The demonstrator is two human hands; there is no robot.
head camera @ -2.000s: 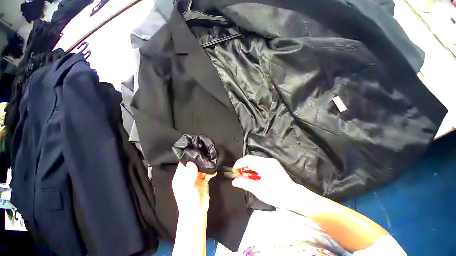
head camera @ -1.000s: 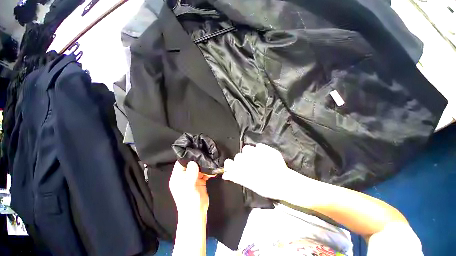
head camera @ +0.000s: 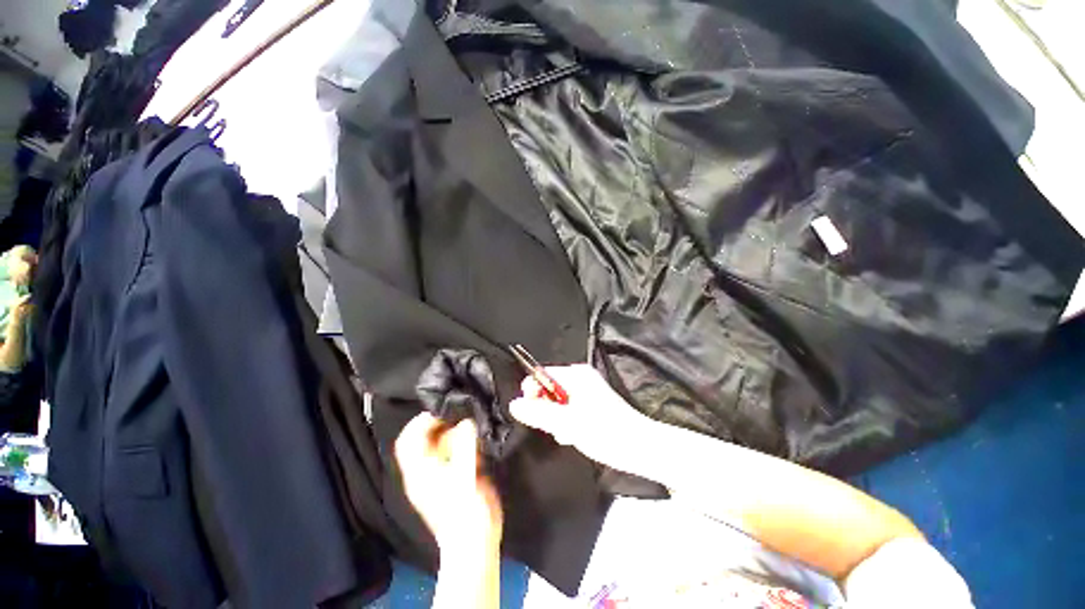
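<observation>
A black suit jacket [head camera: 440, 262] lies opened out in front of me, its shiny wrinkled lining [head camera: 761, 297] exposed on the right with a small white label [head camera: 829, 234]. The sleeve cuff [head camera: 458, 387] is turned up with bunched lining showing in its opening. My left hand [head camera: 450, 476] holds the cuff's lower left edge; its fingertips are overexposed. My right hand [head camera: 577, 410] is just right of the cuff and holds red thread snips [head camera: 547, 384], their pale metal tips pointing up and left, over the jacket front.
Navy jackets [head camera: 202, 357] lie in a pile at left, with hanger hooks showing. Grey cloth [head camera: 359, 54] shows behind the black jacket at the upper left. A white table [head camera: 262, 113] shows behind. Blue floor [head camera: 964, 452] is at lower right. A black hanger bar [head camera: 530, 83] crosses the collar area.
The red snips, hidden in my right hand a second ago, now show with their tips pointing up. My right hand has moved slightly lower. The cuff opening has shifted and narrowed.
</observation>
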